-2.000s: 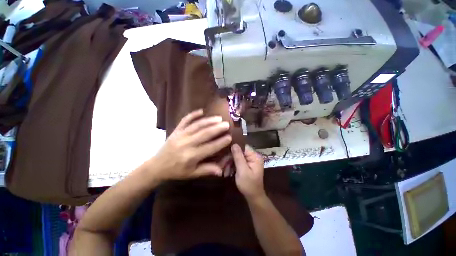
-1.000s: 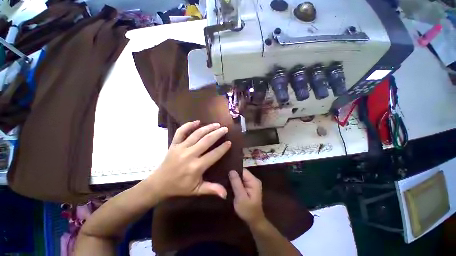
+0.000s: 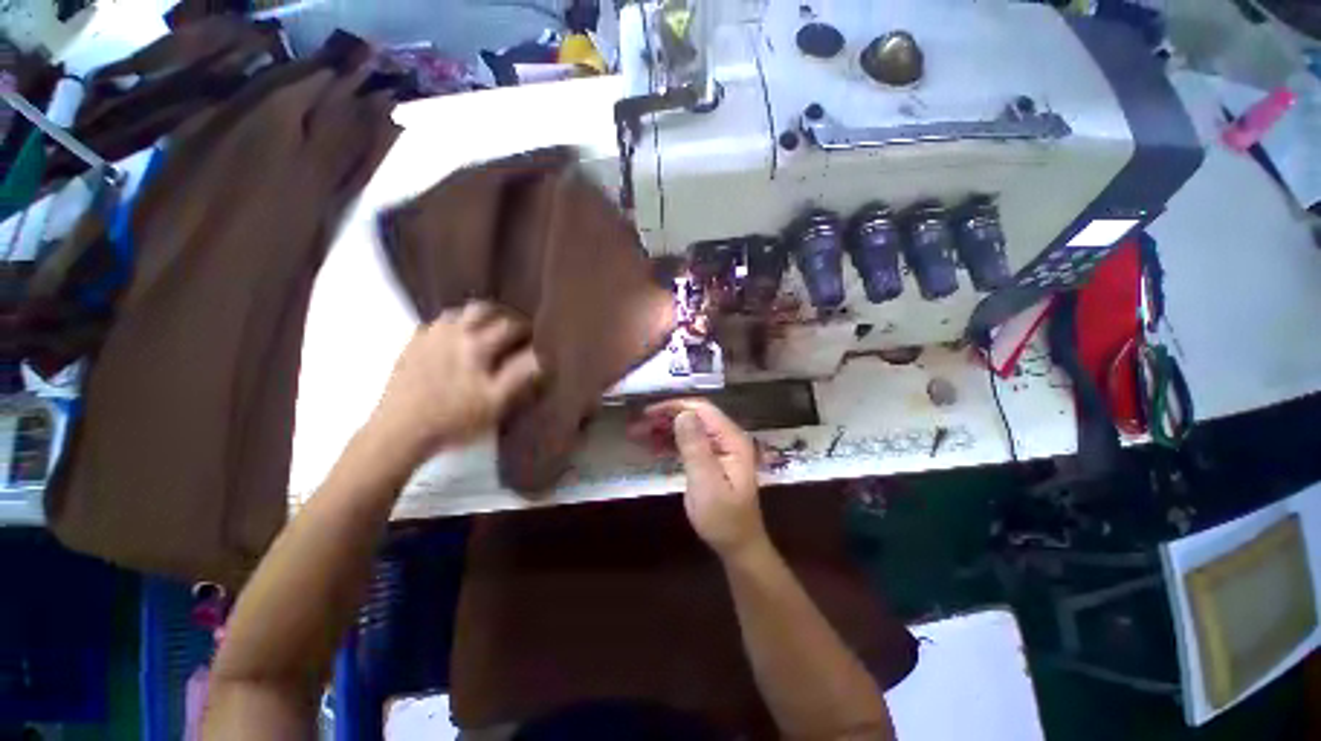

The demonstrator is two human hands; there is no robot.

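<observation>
A brown fabric panel (image 3: pixel 580 275) lies bunched left of the presser foot (image 3: pixel 691 311), its right edge close to the foot. My left hand (image 3: pixel 461 379) is blurred, on the panel's left part with fingers curled into the cloth. My right hand (image 3: pixel 717 471) is at the table's front edge below the foot, thumb and fingers close together; whether anything thin is between them cannot be told. The off-white overlock machine (image 3: pixel 869 174) stands right of the panel.
A long brown panel stack (image 3: pixel 174 348) lies at the left table edge. Brown cloth (image 3: pixel 623 623) hangs below the front edge. Red cloth (image 3: pixel 1108 326) and green-looped scissors (image 3: pixel 1163 394) hang at right. A blue crate (image 3: pixel 167 651) is at lower left.
My left hand has moved left and up, drawing the panel off the front part of the machine bed and folding it. My right hand has let go of the panel edge and moved slightly up.
</observation>
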